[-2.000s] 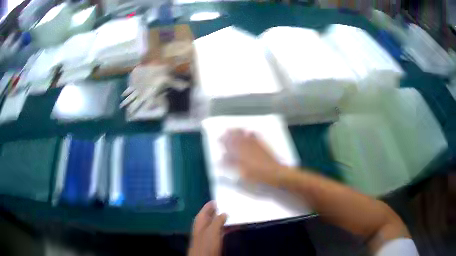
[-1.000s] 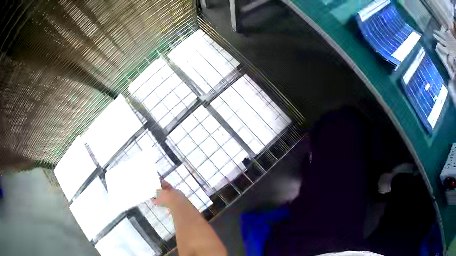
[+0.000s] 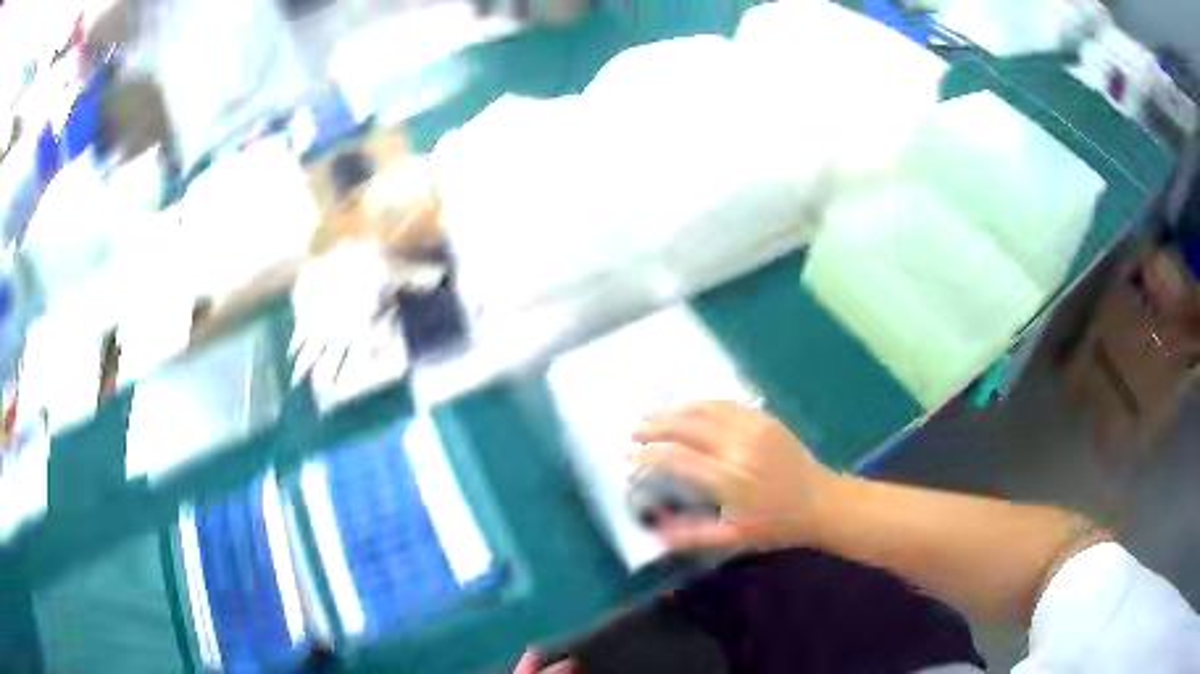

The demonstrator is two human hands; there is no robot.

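Observation:
A white box-like stand (image 3: 612,388) with a pale rectangular top lies at the bench's front edge, in the middle of the blurred view. My right hand (image 3: 730,474) is over its near right part, fingers bent around or over a dark round part (image 3: 669,498); whether it grips this part is unclear. My left hand (image 3: 546,664) shows only as fingertips at the bottom edge, the rest cut off. Two piles of blue solar cell arrays (image 3: 392,527) with white side strips lie left of the stand.
Tall white sheet stacks (image 3: 645,158) stand behind the stand. Pale green stacks (image 3: 921,283) are at right. White gloves (image 3: 345,316) and a dark slab (image 3: 432,319) lie behind the arrays. A clear sheet pile (image 3: 198,402) is at left. Part of another person (image 3: 1158,296) shows at far right.
The view has swung from the wire rack back to the bench. The white sheet seen in a hand over the rack is out of view. My right hand is now at the stand.

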